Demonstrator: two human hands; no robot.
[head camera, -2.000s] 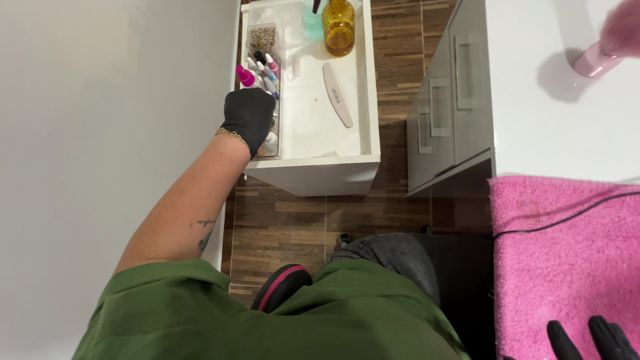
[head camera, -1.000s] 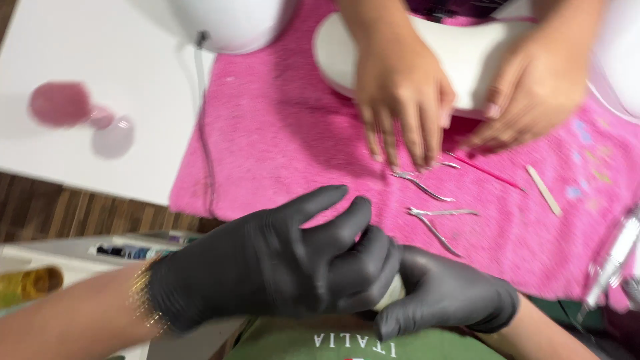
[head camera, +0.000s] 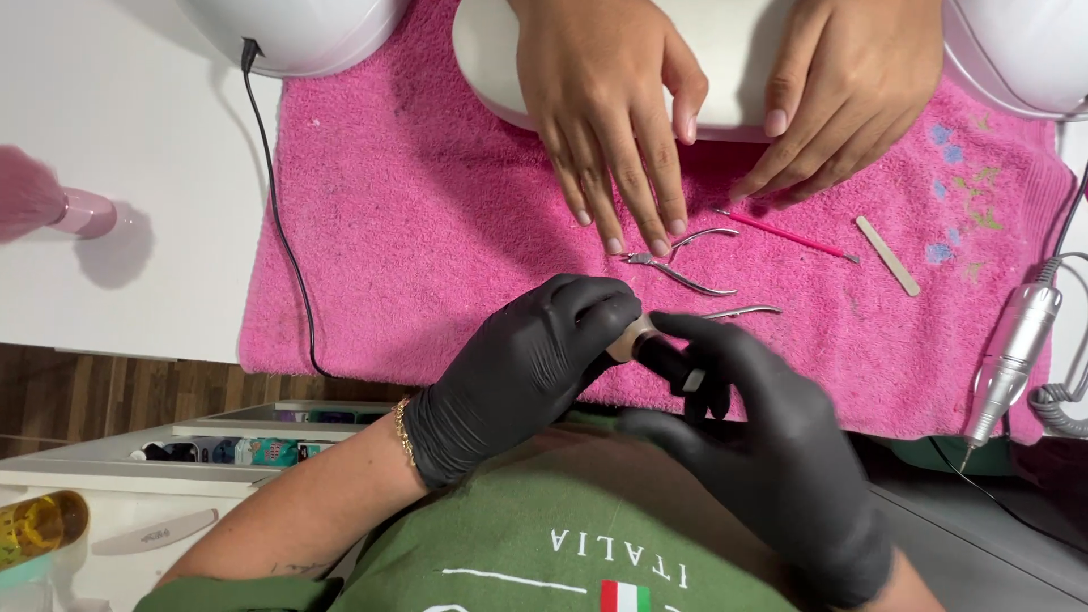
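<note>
My left hand (head camera: 531, 370), in a black glove, is closed around a small beige nail polish bottle (head camera: 627, 340) with a black cap (head camera: 665, 359), over the near edge of the pink towel (head camera: 382, 255). My right hand (head camera: 756, 425), also gloved and slightly blurred, has its fingers apart around the cap; whether it grips the cap is unclear. Just beyond lie cuticle nippers (head camera: 680, 262) and a second metal tool (head camera: 742, 312), partly hidden by my right hand. A pink tool (head camera: 790, 234) and a small wooden stick (head camera: 887, 255) lie on the towel.
Another person's two hands (head camera: 608, 110) rest at a white cushioned armrest (head camera: 722, 68). White lamps (head camera: 297, 34) stand at both far corners, a cable (head camera: 285, 221) running from one. An electric nail file handpiece (head camera: 1011, 365) is at right, a pink brush (head camera: 59, 204) at left, an open drawer (head camera: 161, 480) below.
Two seconds ago my left hand was in the drawer. Now it holds the bottle above the towel, and my right hand's fingers are around the cap. The view has swung to the table.
</note>
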